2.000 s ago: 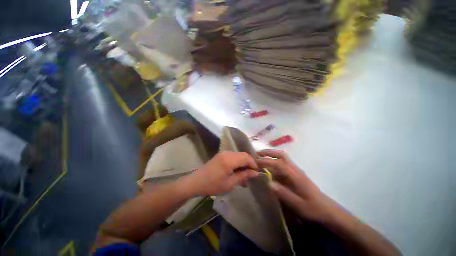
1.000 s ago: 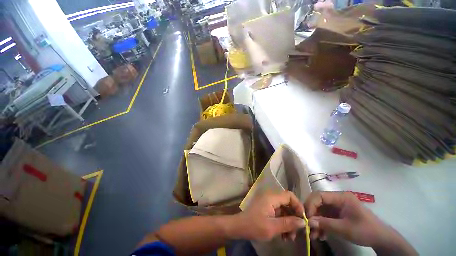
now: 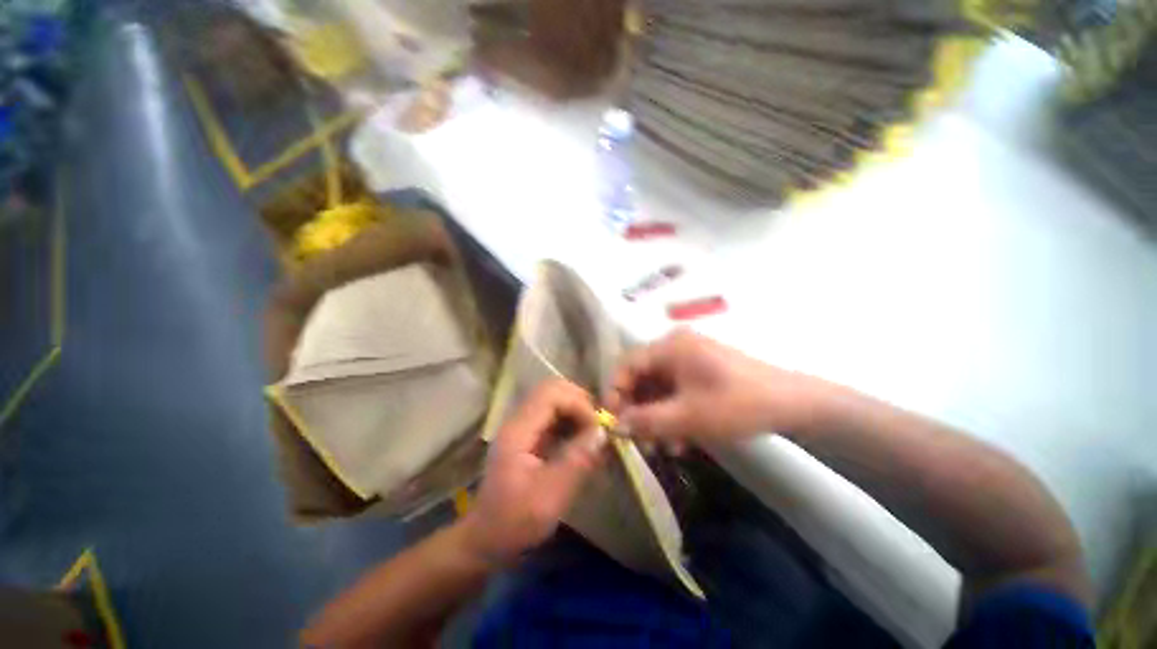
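Observation:
A beige fabric bag with yellow bound edges stands open above my lap at the table's edge. My left hand pinches its yellow edge binding from the left. My right hand pinches the same spot from the right, with the fingertips of both hands almost touching. The bag's lower corner hangs below my hands. The view is blurred, so fine thread cannot be made out. The thread snips lie on the table beyond my right hand, not held.
Two red pieces and a water bottle are on the white table. Fanned stacked bags stand at the far side. An open carton of beige bags is on the left, with a yellow tape heap behind it.
The view has swung, so the carton, table things and my hands show further left and higher. Both hands stay on the yellow edge; more of my right forearm now shows.

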